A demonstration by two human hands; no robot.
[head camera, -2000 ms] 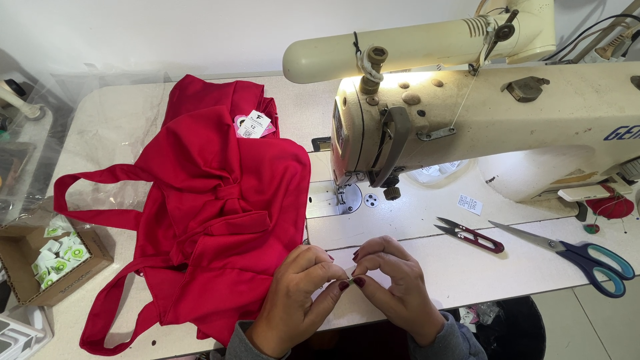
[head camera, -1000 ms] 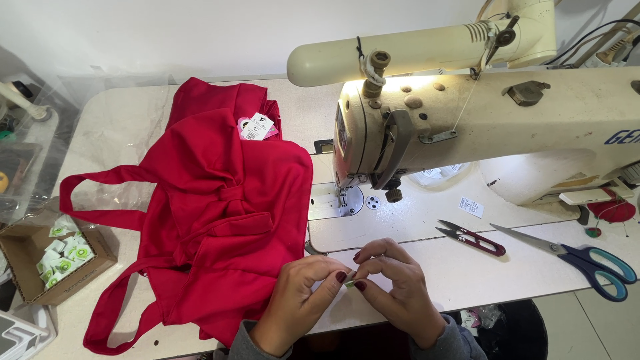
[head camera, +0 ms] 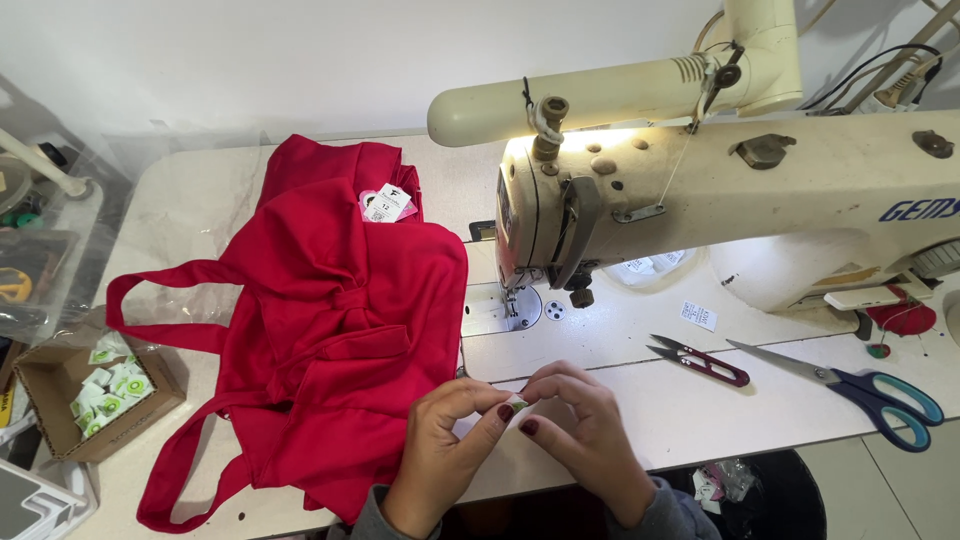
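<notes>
My left hand pinches a small white-and-green fabric label between thumb and forefinger at the table's front edge. My right hand is beside it, its forefinger at the label's edge and its thumb apart. A red garment with straps and a bow lies left of my hands, a paper hang tag on its top. Behind my hands stands a sewing machine, its presser foot over the needle plate. A printed white label lies on the table right of the needle area.
Thread snips and scissors lie at the right, near a red pincushion. At the left, a cardboard box holds several green-and-white labels. Below the front edge is a dark bin. A lamp hangs over the machine.
My right thumb has come away from the small label, which now shows its green print at my left fingertips. The garment and tools have stayed in place.
</notes>
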